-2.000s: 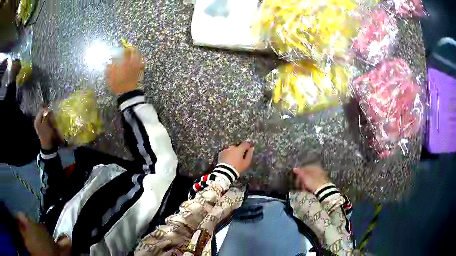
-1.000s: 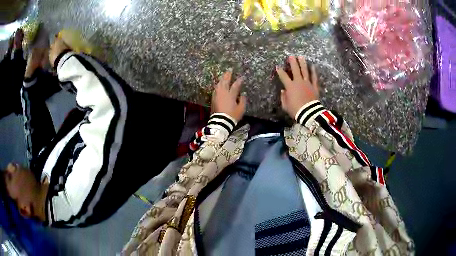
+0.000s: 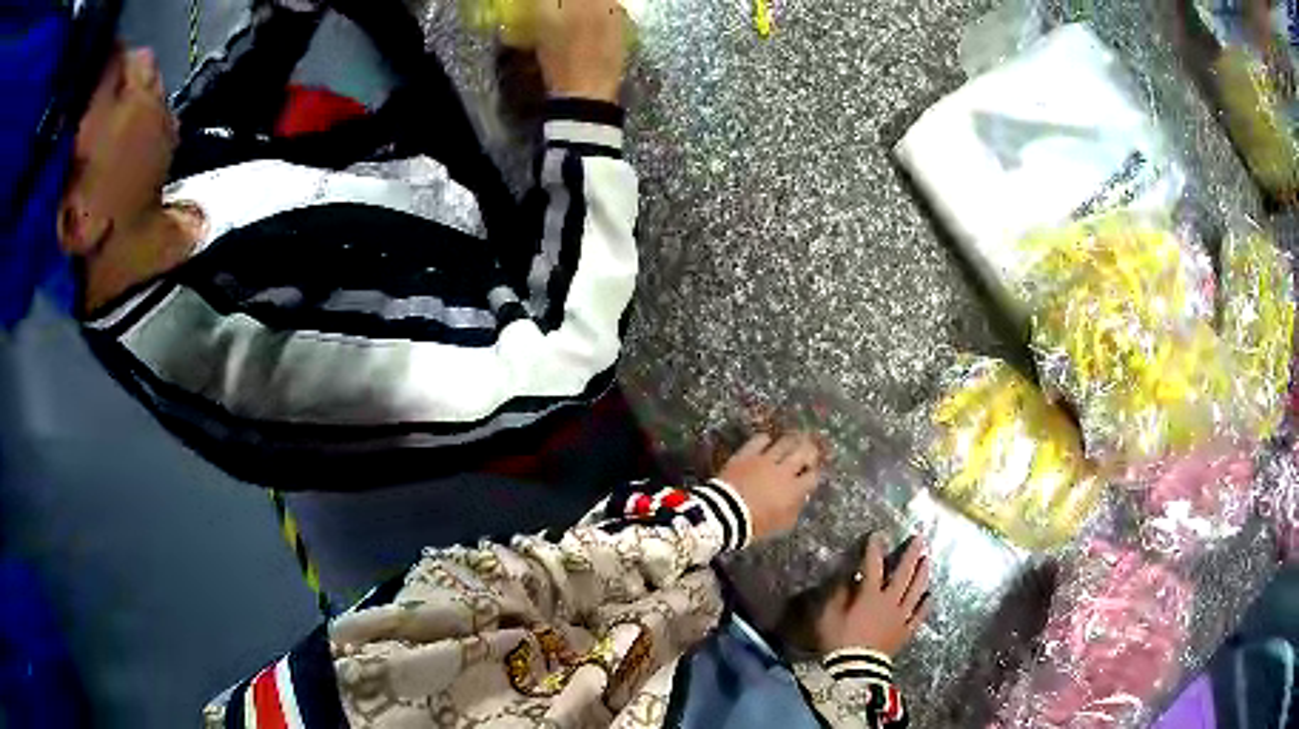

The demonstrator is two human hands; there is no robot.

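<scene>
My left hand (image 3: 776, 484) rests palm down at the table's near edge, with its fingers slightly apart. My right hand (image 3: 876, 598) lies to its right with its fingers spread. Neither hand shows a thing in its grasp. Glare like crinkled clear plastic (image 3: 969, 548) lies just right of my right hand; I cannot tell whether it reaches under my fingers. A clear bag of yellow pieces (image 3: 1009, 453) lies beyond it on the speckled table (image 3: 791, 214).
More bagged yellow pieces (image 3: 1140, 321) lie against a white plastic bag or stack (image 3: 1040, 143) at the upper right. Bagged pink pieces (image 3: 1111, 627) and a purple object (image 3: 1190, 705) are at the lower right. A neighbour's sleeve (image 3: 428, 370) and hand (image 3: 581, 50) are at the left.
The view has turned and shifted, so the neighbour looks closer and the white stack shows again. My hands still rest at the table's near edge, with their fingers less extended.
</scene>
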